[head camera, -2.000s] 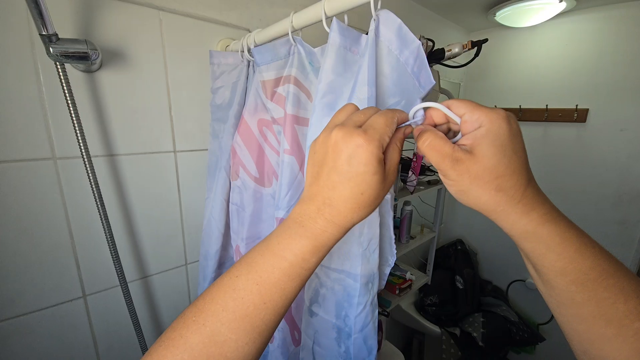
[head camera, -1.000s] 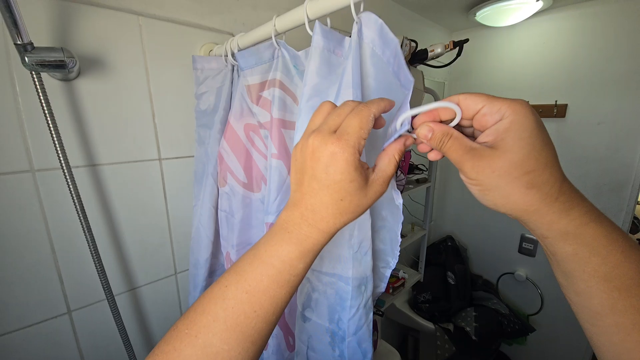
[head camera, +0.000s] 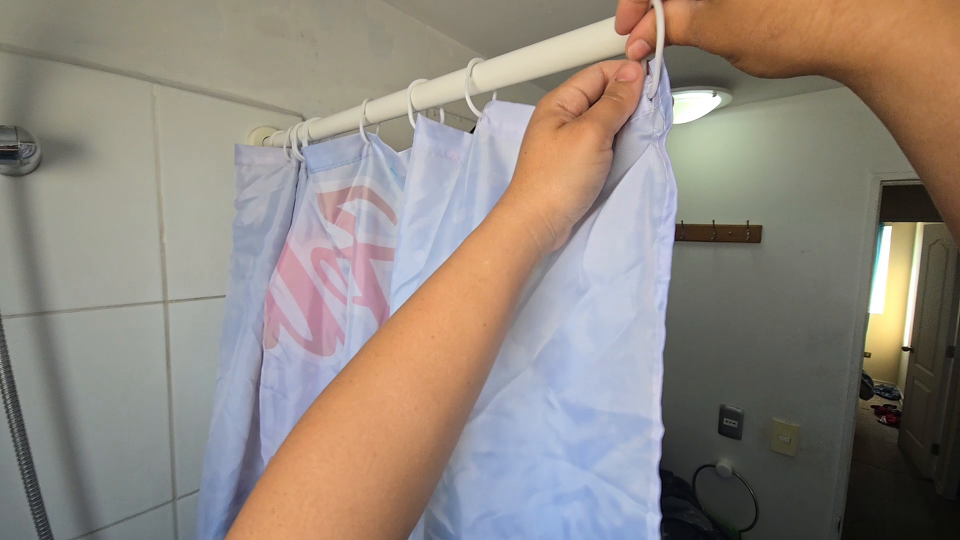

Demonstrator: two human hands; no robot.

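A pale blue shower curtain (head camera: 555,360) with pink lettering hangs from a white rod (head camera: 465,79) on several white plastic rings. My left hand (head camera: 574,142) pinches the curtain's top edge near its right corner, just under the rod. At the top right, my right hand (head camera: 675,30) has its fingers on a white curtain ring (head camera: 659,49), close against the rod. That ring passes through the curtain's corner. Whether the ring is closed around the rod cannot be told, as my fingers and the frame's edge hide its upper part.
A shower hose (head camera: 19,427) and its metal bracket (head camera: 19,150) are at the left on the tiled wall. Behind the curtain are a wooden hook rack (head camera: 718,232), a ceiling lamp (head camera: 697,103), a wall switch (head camera: 784,437), a towel ring (head camera: 726,469) and an open doorway at the right.
Both hands have risen from in front of the curtain to the rod, bringing the ring and the curtain's corner up with them. The view has shifted toward the doorway.
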